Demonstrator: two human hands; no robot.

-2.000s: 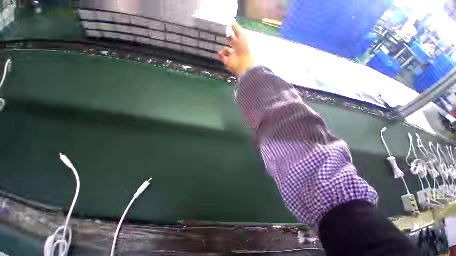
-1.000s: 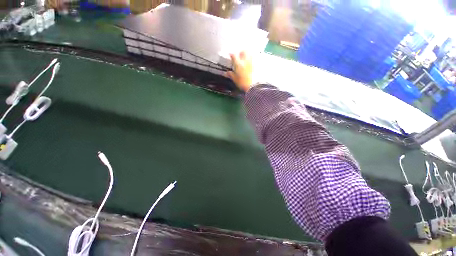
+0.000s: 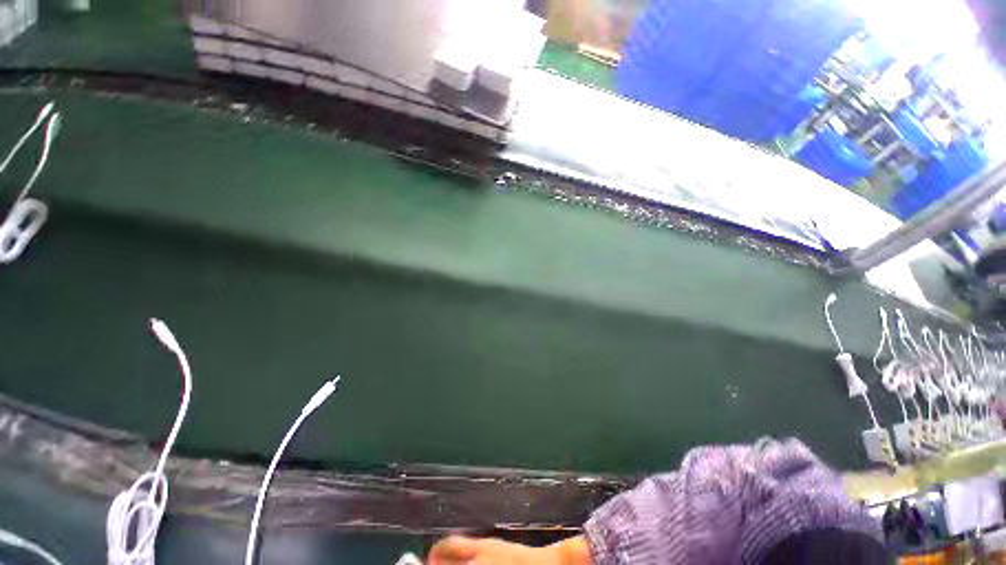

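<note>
My right hand point(image 3: 507, 551) is at the bottom edge, mostly cut off, with the checked sleeve to its right. A small white piece point(image 3: 409, 560) shows beside its fingertips; whether the hand holds it cannot be told. My left hand is out of the picture. A bundled white cord point(image 3: 137, 521) lies over the rail at lower left, its plug point(image 3: 162, 332) on the green belt. A second white plug point(image 3: 319, 396) points up the belt, its cord running off the bottom edge. Small white boxes point(image 3: 493, 80) sit on the stacked trays point(image 3: 320, 73) across the belt.
Corded adapters point(image 3: 877, 445) stand in a row at the right end of the belt point(image 3: 496, 353). Another looped cord point(image 3: 22, 230) lies at far left. A worn rail point(image 3: 430, 496) runs along the near edge. Blue crates point(image 3: 728, 66) and a white surface point(image 3: 662, 166) lie beyond the belt.
My right hand has left the stacked trays and come back to the bottom edge near me. The small white boxes at the trays' near right corner are now uncovered. The view has shifted.
</note>
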